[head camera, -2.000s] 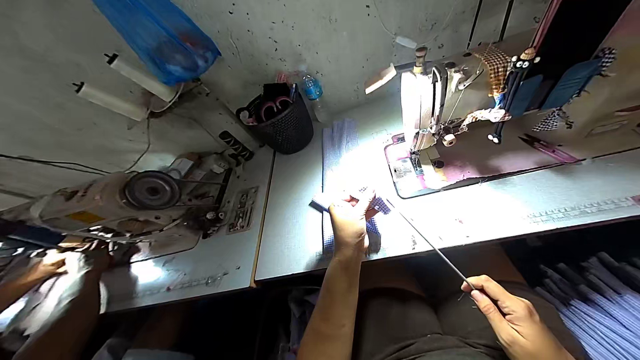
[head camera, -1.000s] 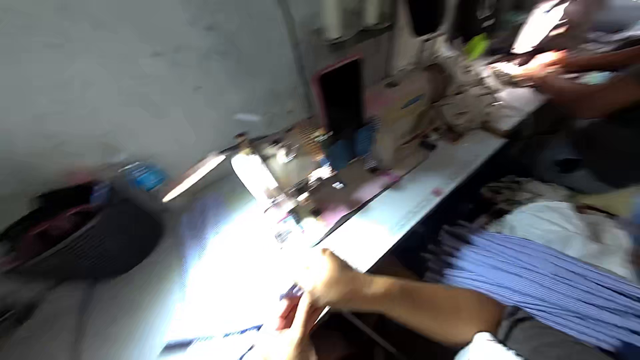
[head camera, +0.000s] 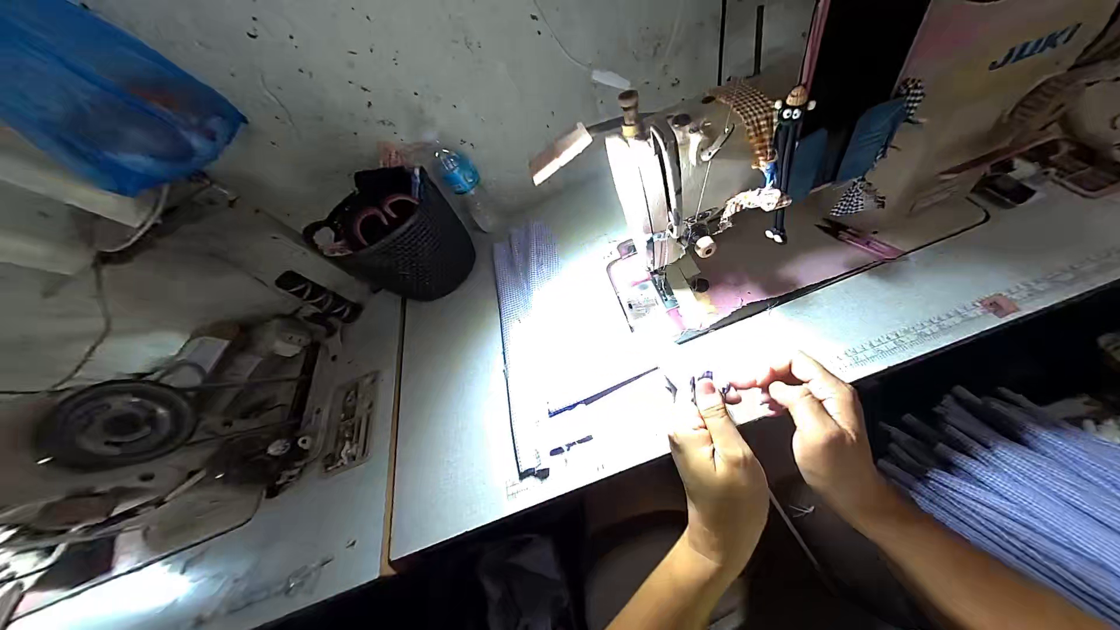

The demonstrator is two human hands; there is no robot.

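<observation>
My left hand pinches a small piece of dark checked fabric between thumb and fingers, over the front edge of the sewing table. Close on its right, my right hand has thumb and forefinger together at the same small piece; what lies between those fingertips is too small to tell. A thin rod slants down below the hands. Behind them stands the lit head of a sewing machine. Strips of blue checked fabric lie on the table to the left, partly washed out by glare.
A black basket with scissors handles and a plastic bottle stand by the wall. Pink-handled snips lie right of the needle area. Bundled striped fabric is at lower right. Another machine's handwheel is at left.
Two seconds ago my right hand was lower right, holding the far end of the thin rod; now it is up beside my left hand. The view swung right and came back.
</observation>
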